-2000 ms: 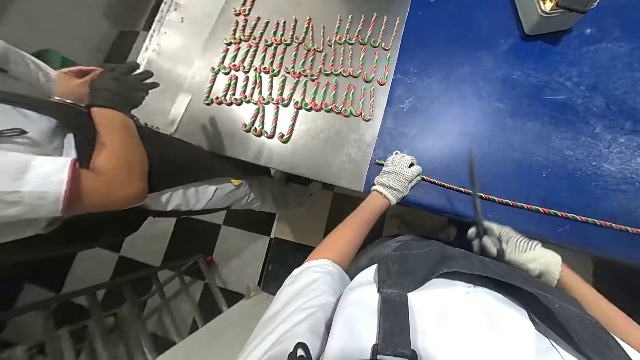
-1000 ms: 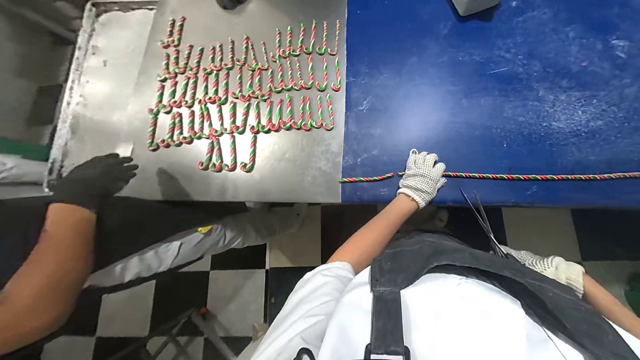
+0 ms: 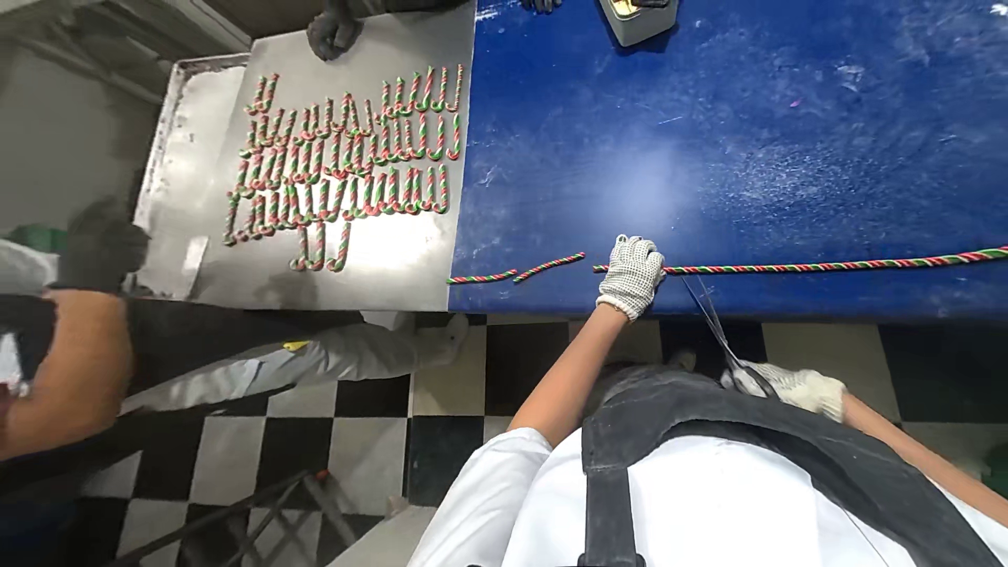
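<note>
A long striped candy rope (image 3: 835,266) in red, green and white runs along the near edge of the blue tabletop (image 3: 583,157). My left hand (image 3: 632,276), in a dotted white knit glove, is closed over the rope near its left end. Two short cut candy pieces, one flat (image 3: 482,277) and one slanted (image 3: 550,267), lie to the left of that hand. My right hand (image 3: 783,387), also gloved, holds long scissors (image 3: 718,329) at the table's edge, blades parted and pointing up toward the rope just right of my left hand.
Rows of candy canes (image 3: 339,150) lie on the metal sheet (image 3: 394,268) at left. Black-gloved hands of co-workers are at the far edge (image 3: 332,33) and at the left (image 3: 102,244). A grey container (image 3: 639,22) stands at the back, and a metal frame (image 3: 276,504) is on the floor.
Two separate short pieces now lie left of my left hand; one second ago a single short piece showed there. The co-worker's dark-gloved hand at left has moved. The view has shifted.
</note>
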